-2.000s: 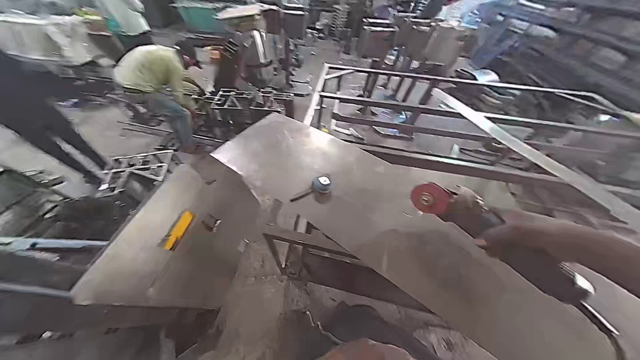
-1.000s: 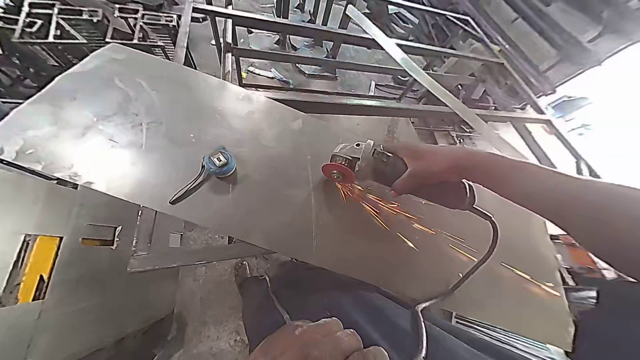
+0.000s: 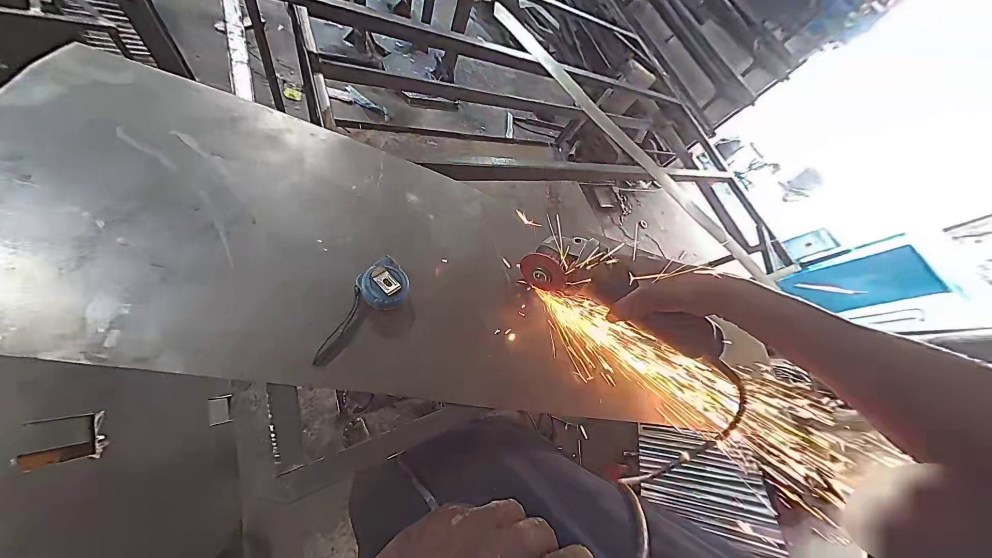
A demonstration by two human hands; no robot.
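My right hand [image 3: 659, 298] grips an angle grinder [image 3: 577, 252] whose red cutting disc [image 3: 542, 272] meets the large sheet of metal [image 3: 256, 232]. A dense stream of orange sparks sprays from the disc toward the lower right, under my forearm. To the left of the disc, a blue tape measure [image 3: 384, 284] with a dark wrist strap lies on the sheet. My left hand [image 3: 484, 533] rests at the bottom edge, by my dark-clothed leg, fingers curled; whether it holds anything is hidden.
The grinder's cord [image 3: 736, 411] loops down beside my leg. A welded metal frame [image 3: 473, 89] stands beyond the sheet, with a flat strip [image 3: 589, 108] leaning across it. Ribbed metal [image 3: 701, 473] lies at lower right. A second sheet with cut-outs [image 3: 139, 480] is at lower left.
Two seconds ago the grinder was over the sheet without sparks; one second ago it gave a thin spray, and now the stream is much denser. The view has turned down and to the right.
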